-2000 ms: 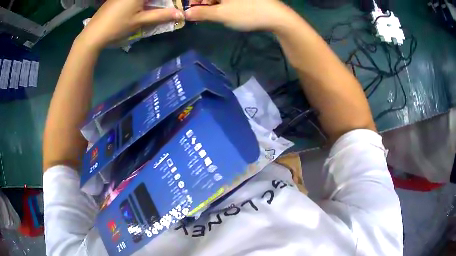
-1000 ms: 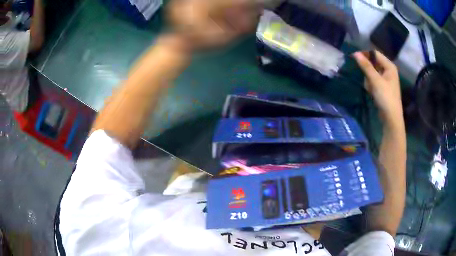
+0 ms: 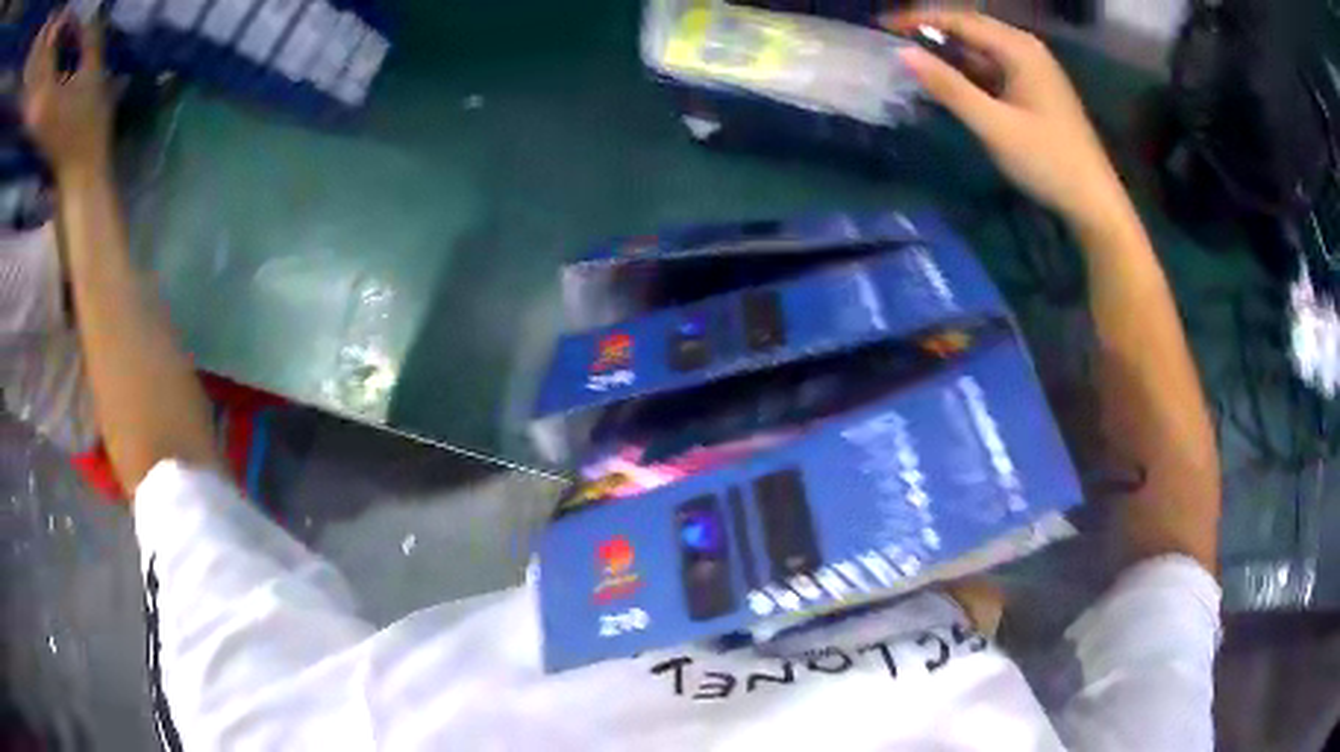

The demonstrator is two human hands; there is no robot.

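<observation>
My left hand (image 3: 66, 110) is at the far upper left, beside stacked dark blue boxes (image 3: 272, 44). It is small and blurred, and whether it holds anything is unclear. My right hand (image 3: 1007, 103) is at the upper right with a small dark connector (image 3: 963, 56) between its fingers. Its fingertips are at the right end of a phone sleeve (image 3: 823, 66) with a yellow label, which lies over something dark. Open blue Z10 boxes (image 3: 941, 470) rest against my lap at the bench edge, one behind the other, tilted.
The dark green bench top (image 3: 485, 162) shows between the stacked boxes and the sleeve. Dark, blurred items and cables are on the right, with a bright white spot (image 3: 1312, 331). A red and blue item (image 3: 243, 426) is below the bench edge at left.
My left hand has moved from the upper middle to the stacked boxes at far left. My right hand has moved to the end of the sleeve. The view has shifted, bringing the stacked boxes further in.
</observation>
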